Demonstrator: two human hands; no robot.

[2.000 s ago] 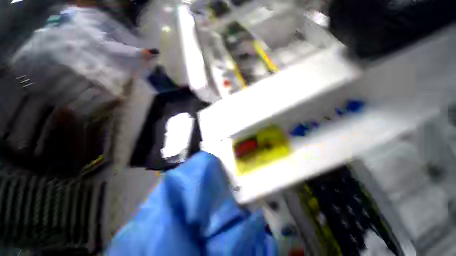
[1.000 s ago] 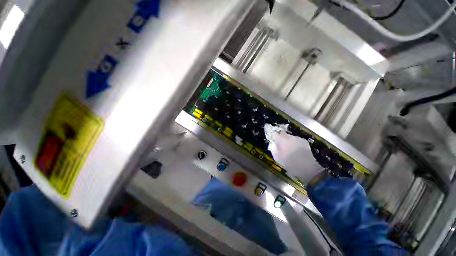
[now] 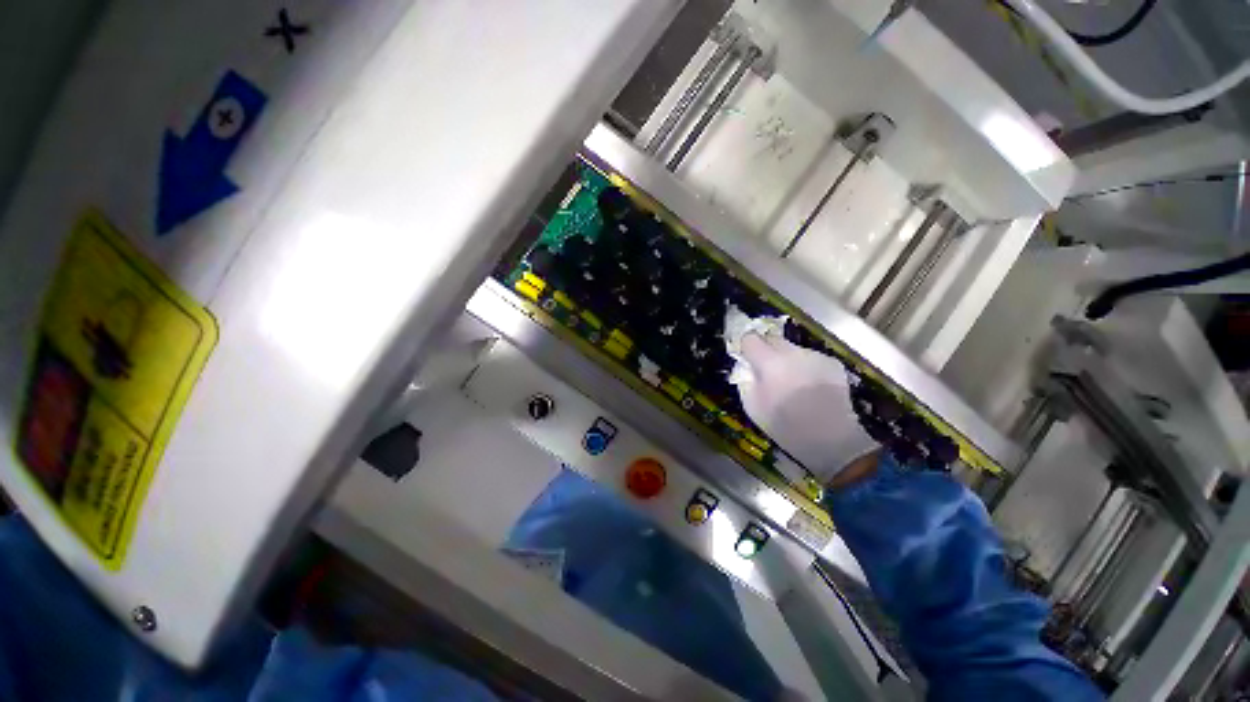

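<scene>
A long populated circuit board (image 3: 644,274), crowded with black parts and with yellow parts along its lower edge, lies between silver rails. My right hand (image 3: 809,412), in a white glove under a blue sleeve, rests over the board's right half. A crumpled white wipe (image 3: 750,329) shows at its fingertips, against the black parts. The palm hides the parts beneath it. My left hand is not in view; only blue clothing shows at the lower left.
A white machine cover (image 3: 357,261) with a yellow warning label (image 3: 110,384) fills the left. Below the board is a panel with an orange-red button (image 3: 646,477) and smaller buttons. Guide rods stand behind the rails; a white hose (image 3: 1097,82) hangs at the upper right.
The view has swung from the aisle and black bin to the board. Since one second ago, the cover looms larger at left, and my right hand stays over nearly the same part of the board.
</scene>
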